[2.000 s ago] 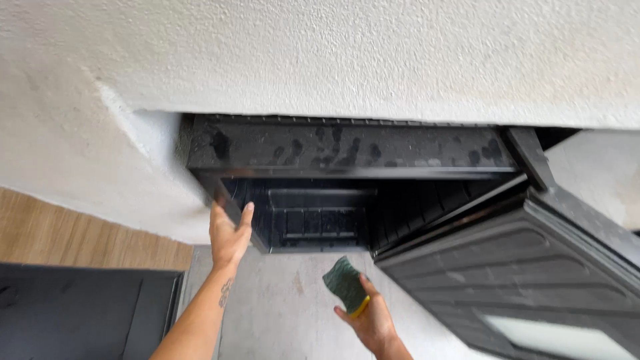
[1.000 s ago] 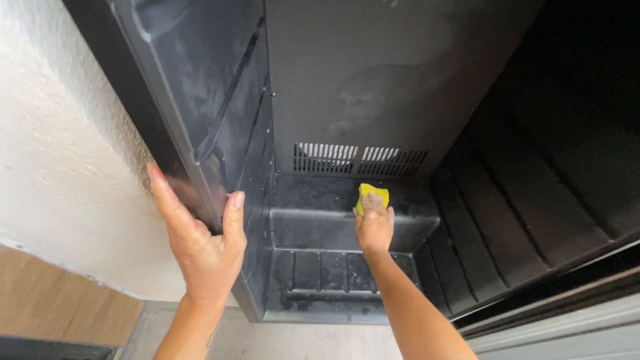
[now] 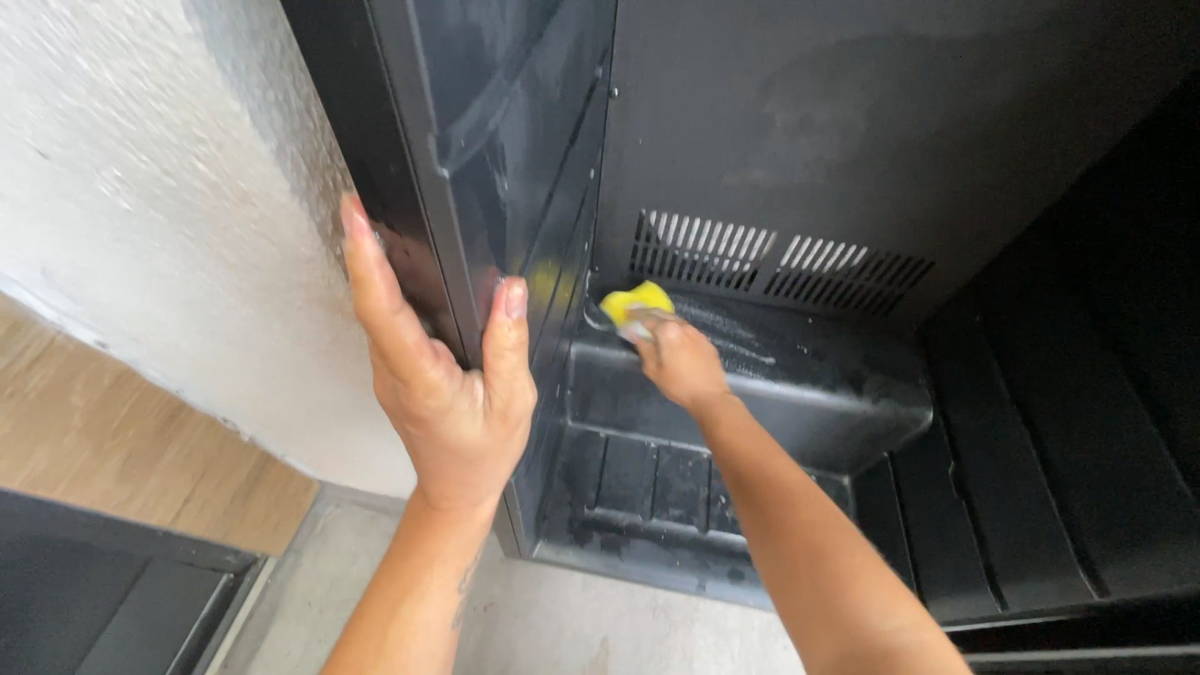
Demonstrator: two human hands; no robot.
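My left hand point(image 3: 450, 394) is wrapped around the front edge of the black cabinet's left side wall point(image 3: 525, 169), thumb on the inner face and fingers outside. Inside the cabinet, my right hand point(image 3: 680, 356) presses a yellow sponge point(image 3: 637, 305) on the raised ledge point(image 3: 797, 361) at its left rear corner. Whitish wet streaks run along the ledge beside the sponge. Behind the ledge stands the black back panel point(image 3: 769, 122) with two slotted vents point(image 3: 703, 248). Lower in front lies the ribbed cabinet floor point(image 3: 647, 478), with wet spots on it.
A white textured wall point(image 3: 187, 234) stands close on the left of the cabinet. The ribbed right side point(image 3: 1031, 450) slopes towards me. Below are the grey floor point(image 3: 562, 619), a wood-look surface point(image 3: 122, 412) and a dark panel point(image 3: 75, 581) at lower left.
The view has moved in close to the cabinet. My right hand, outside it with the sponge at first, went inside and has since moved left along the ledge. My left hand stays at the left wall.
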